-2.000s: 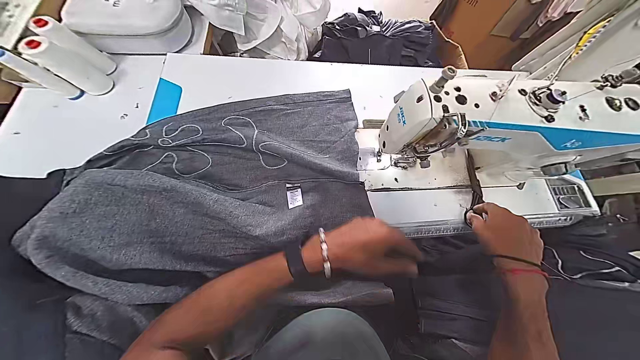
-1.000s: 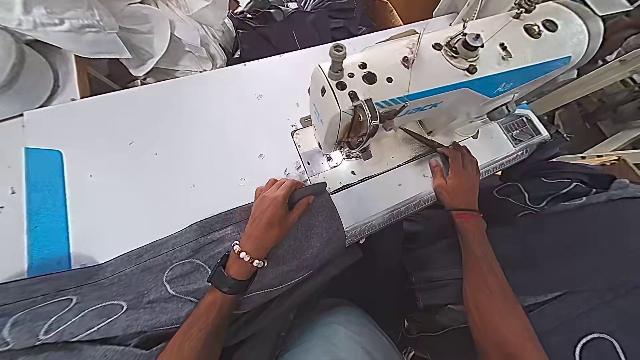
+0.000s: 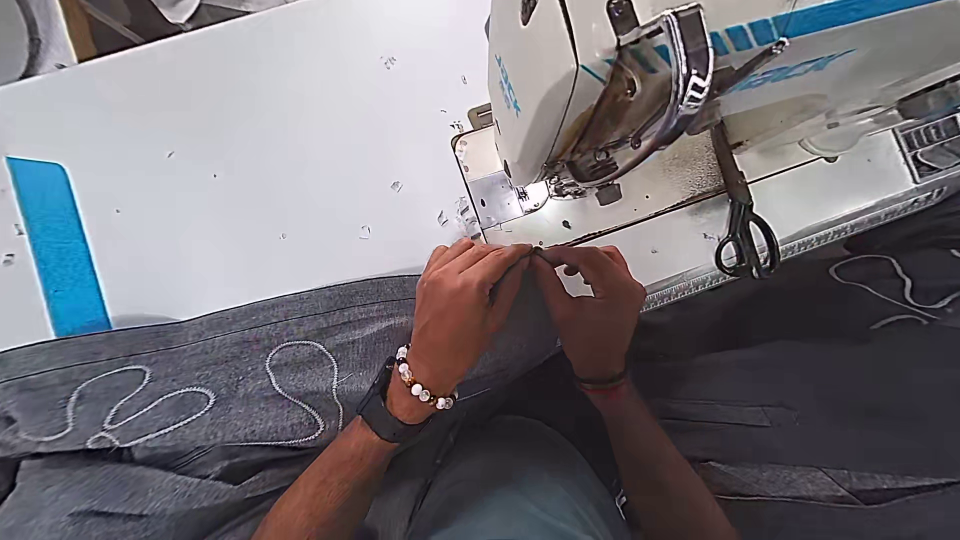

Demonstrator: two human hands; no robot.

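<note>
A dark grey fabric garment piece (image 3: 247, 337) with white looped cord stitching lies along the near edge of the table. Its right end is pinched between the thumb and fingers of my left hand (image 3: 469, 300). Fingertips of my right hand (image 3: 592, 300) meet the left ones at the fabric's edge and pinch it too. Both hands are just in front of the sewing machine's needle and presser foot (image 3: 536, 193). The sewing machine head (image 3: 615, 82) stands above the bed. Black-handled scissors (image 3: 744, 232) lie on the machine bed, right of my hands, blades partly under the arm.
The white table (image 3: 262, 150) bears small thread scraps left of the needle plate. A measuring scale (image 3: 690, 291) runs along the near edge of the bed. More dark fabric (image 3: 787, 375) with white cord lies at the right. A blue strip (image 3: 60, 244) marks the table's left.
My right hand has left the scissors, which now lie on the bed, and has come left to meet my left hand at the fabric's edge. The view has moved closer to the machine.
</note>
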